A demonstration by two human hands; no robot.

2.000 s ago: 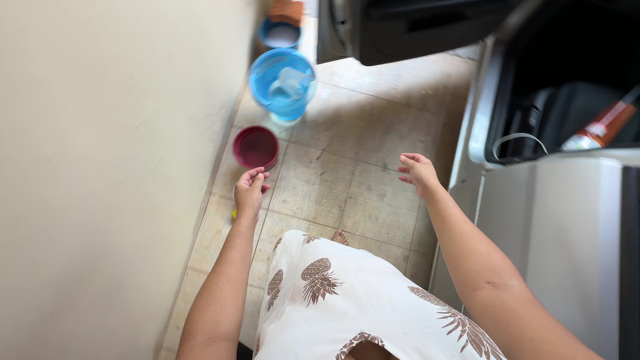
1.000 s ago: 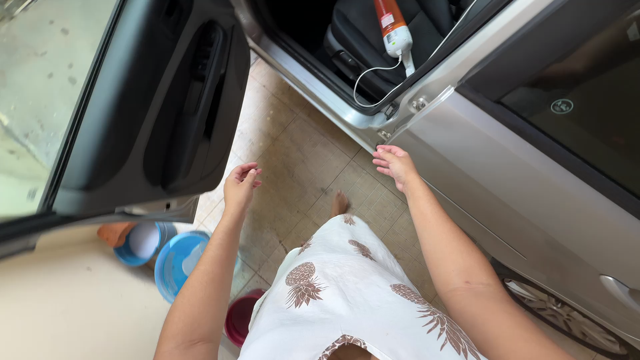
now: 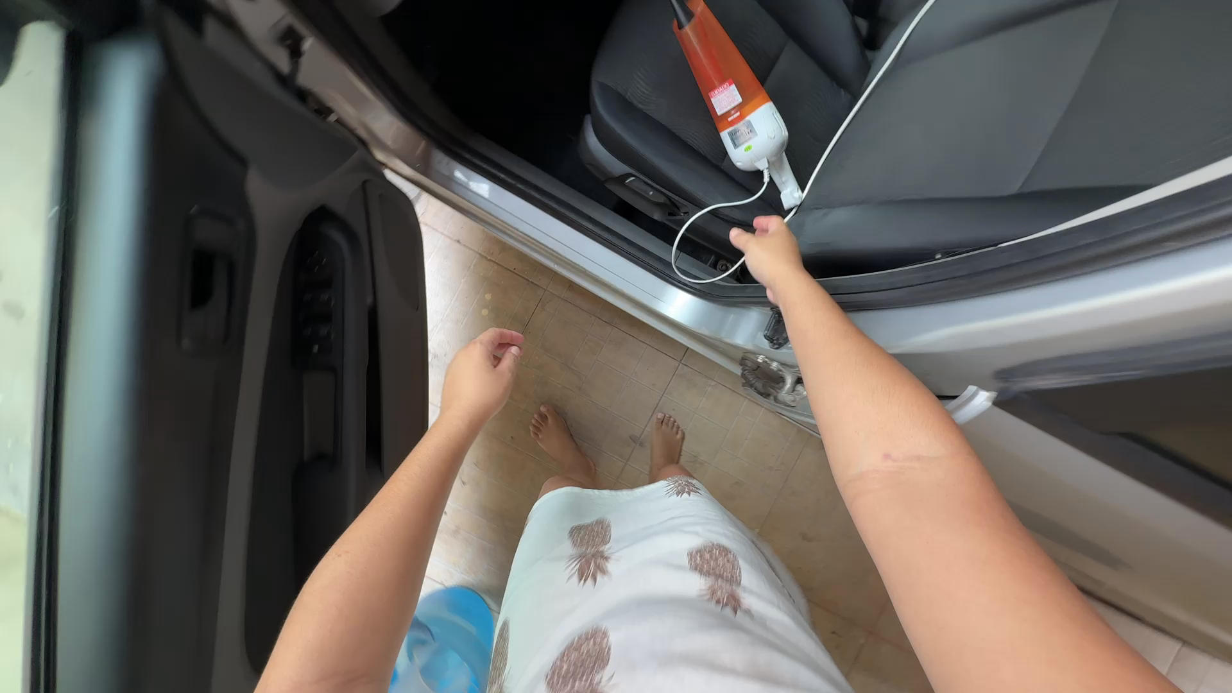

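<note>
An orange and white handheld vacuum cleaner point(image 3: 736, 91) lies on the dark car seat point(image 3: 664, 125), its white end toward me. A white power cord point(image 3: 685, 236) loops from that end down to the door sill, and a length of cord runs up across the seat. My right hand point(image 3: 770, 252) reaches over the sill, just below the vacuum's white end, fingers partly spread and holding nothing visible; whether it touches the cord I cannot tell. My left hand point(image 3: 486, 371) hangs over the tiled floor beside the door panel, fingers loosely curled, with nothing seen in it.
The opened car door point(image 3: 332, 318) stands at my left. The silver door sill point(image 3: 568, 255) and door latch point(image 3: 773, 377) lie ahead and to the right. A blue plastic basin point(image 3: 448, 640) sits on the floor at lower left. My bare feet are on the floor tiles point(image 3: 616, 375).
The view has turned and moved from the wall and buckets to the open car doorway. My right hand has moved in over the sill, close to the vacuum cleaner.
</note>
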